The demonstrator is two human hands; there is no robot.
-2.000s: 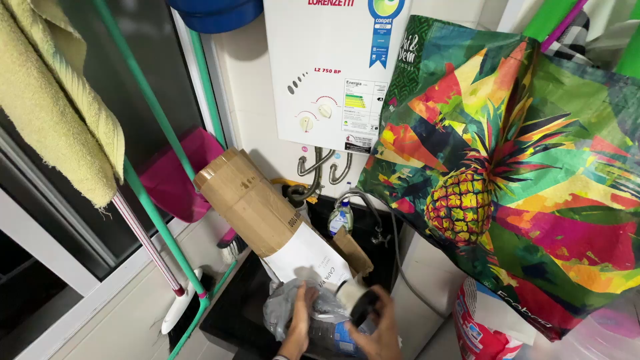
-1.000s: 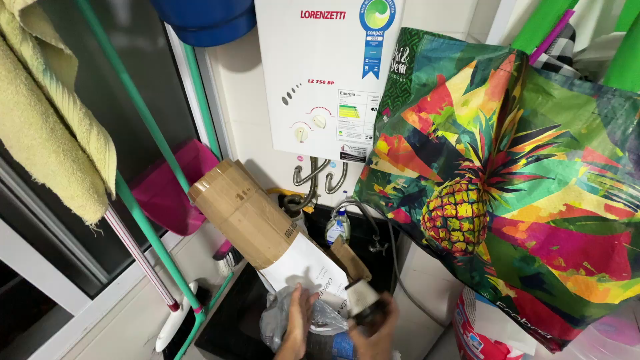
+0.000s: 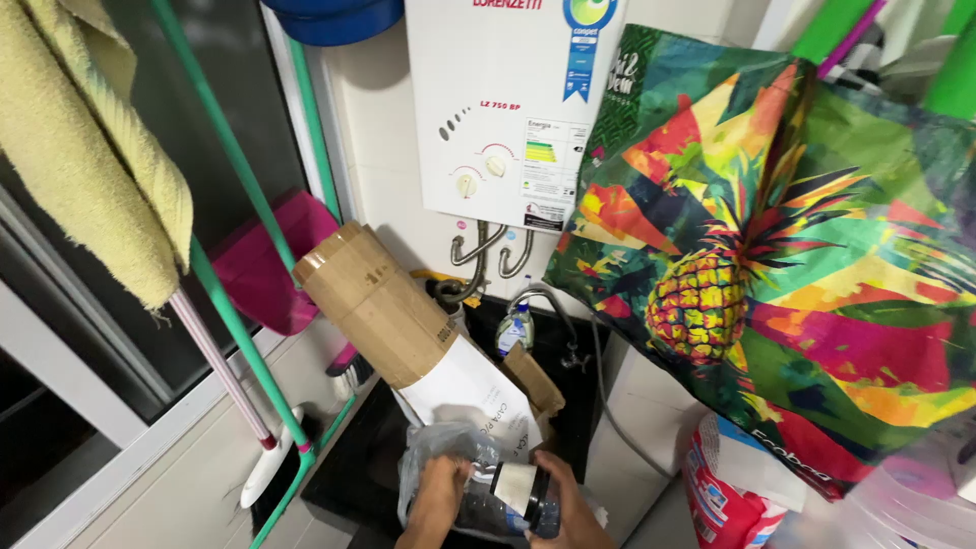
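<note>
Low in the middle of the view, my right hand [image 3: 564, 507] holds a dark cylindrical container with a pale label [image 3: 517, 489], tilted on its side. My left hand [image 3: 444, 488] is at a grey plastic bag [image 3: 427, 441], its fingers bent at the bag's edge. Clear plastic items, too hidden to name, lie in the bag below the hands. Behind the bag leans a bundle of folded cardboard [image 3: 381, 305] with a white printed sheet [image 3: 465, 389] at its lower end. The bag is over the black sink [image 3: 351, 465].
A metal faucet [image 3: 560, 305] and a liquid bottle [image 3: 515, 329] stand at the sink's back. A Lorenzetti water heater [image 3: 488, 84] is on the wall. A pineapple-print bag [image 3: 701, 305] hangs at right. Brooms, a pink dustpan [image 3: 286, 259] and a yellow towel [image 3: 99, 152] are at left.
The labelled container has moved down, closer to my left hand and the bag's opening. It was in my right hand in the earlier frames too.
</note>
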